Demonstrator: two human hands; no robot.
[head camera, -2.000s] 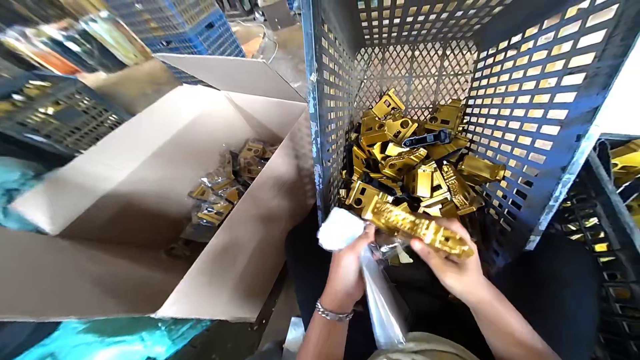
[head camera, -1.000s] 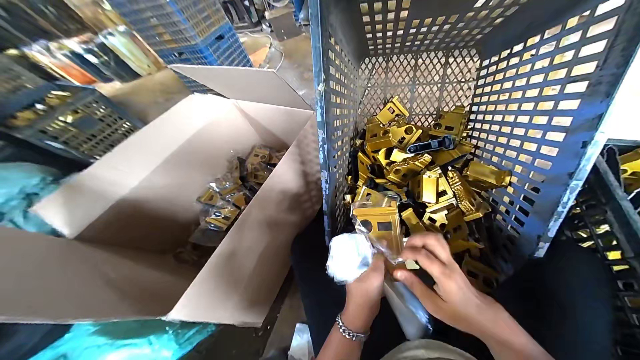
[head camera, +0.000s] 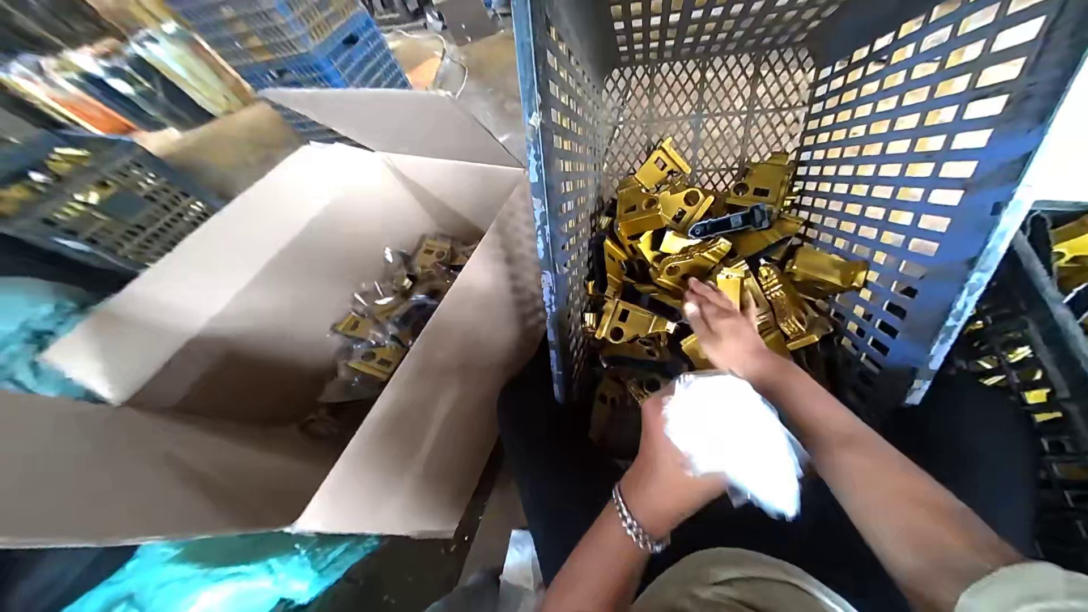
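My left hand (head camera: 680, 463), with a chain bracelet at the wrist, grips a wad of clear plastic bags (head camera: 735, 442) in front of my lap. Over the gold-coloured plastic parts (head camera: 633, 323) in the tilted dark plastic crate (head camera: 537, 170), my right hand (head camera: 722, 327) reaches with its fingers apart, touching or just above the heap. Its fingertips partly hide the pieces below. A black part (head camera: 731, 223) lies on top of the gold ones. Clear-bagged gold parts (head camera: 378, 357) rest inside the open cardboard box (head camera: 425, 408) at the left.
The crate's near left edge stands close beside the box. More crates with gold parts are at the far left (head camera: 127, 200) and right (head camera: 1045, 340). Blue crates (head camera: 340, 59) stand behind the box. Turquoise plastic (head camera: 229, 574) lies below the box, and an open flap (head camera: 391, 123) sticks up.
A gold part was between my hands near the bags; it is no longer seen there. My right hand has moved forward onto the heap in the crate. My left hand still grips the bags.
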